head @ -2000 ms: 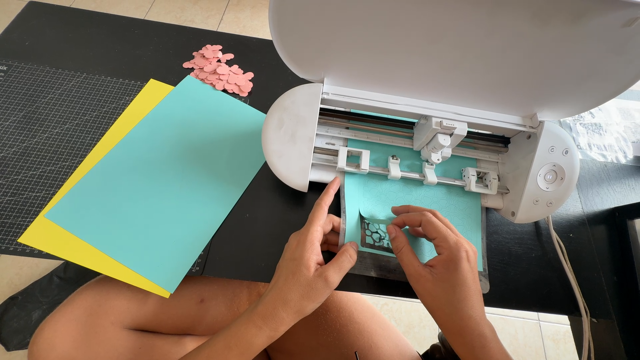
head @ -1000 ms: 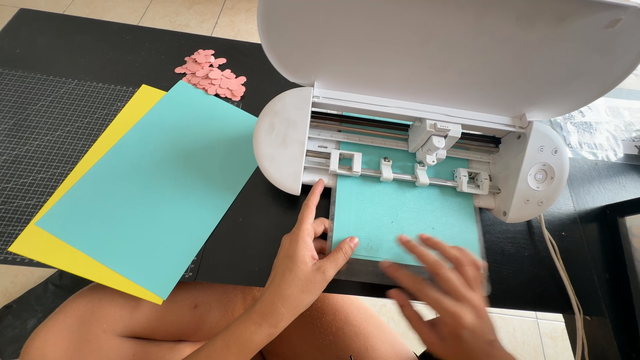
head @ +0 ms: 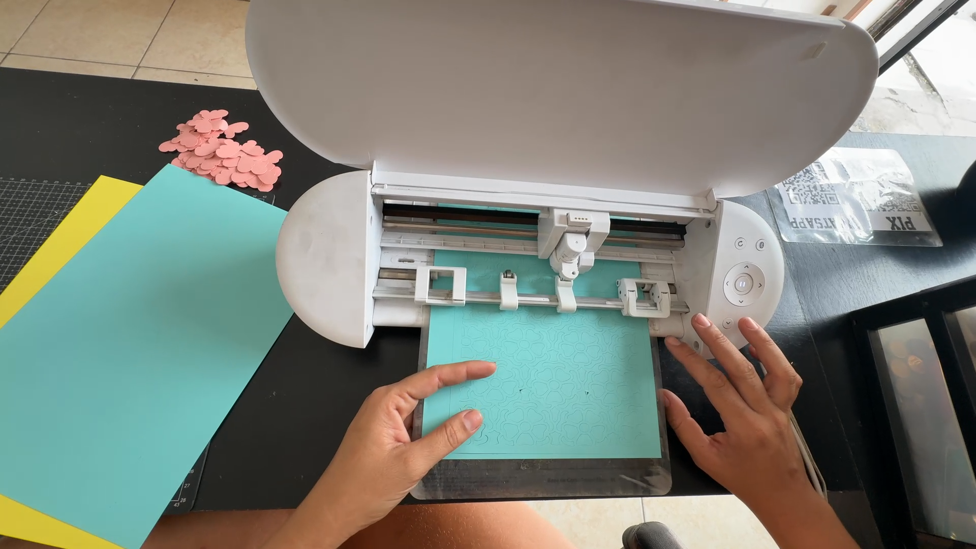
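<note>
A white electronic cutting machine (head: 530, 305) stands with its lid up. Under its rollers lies a turquoise sheet (head: 564, 381) scored with rounded cut outlines, on a dark-edged cutting mat (head: 534, 482). Thumb and index finger apart, my left hand (head: 408, 427) is over the left part of the sheet and holds nothing. My right hand (head: 740, 404) is at the mat's right edge, fingers spread near the lower corner of the button panel (head: 743, 284), also with nothing in it. Whether its fingertips touch the machine I cannot tell.
At left, a loose turquoise sheet (head: 145, 328) overlaps a yellow sheet (head: 46, 252) on a black gridded cutting mat (head: 23, 221). Pink paper cutouts (head: 229, 156) are heaped behind them. A clear plastic sleeve (head: 854, 198) with printed codes and a black-framed object (head: 915, 412) are at right.
Two seconds ago both hands were at a small turquoise piece with cutout holes; it is no longer in them. My right hand has moved right, to the machine's panel side. The view has shifted closer.
</note>
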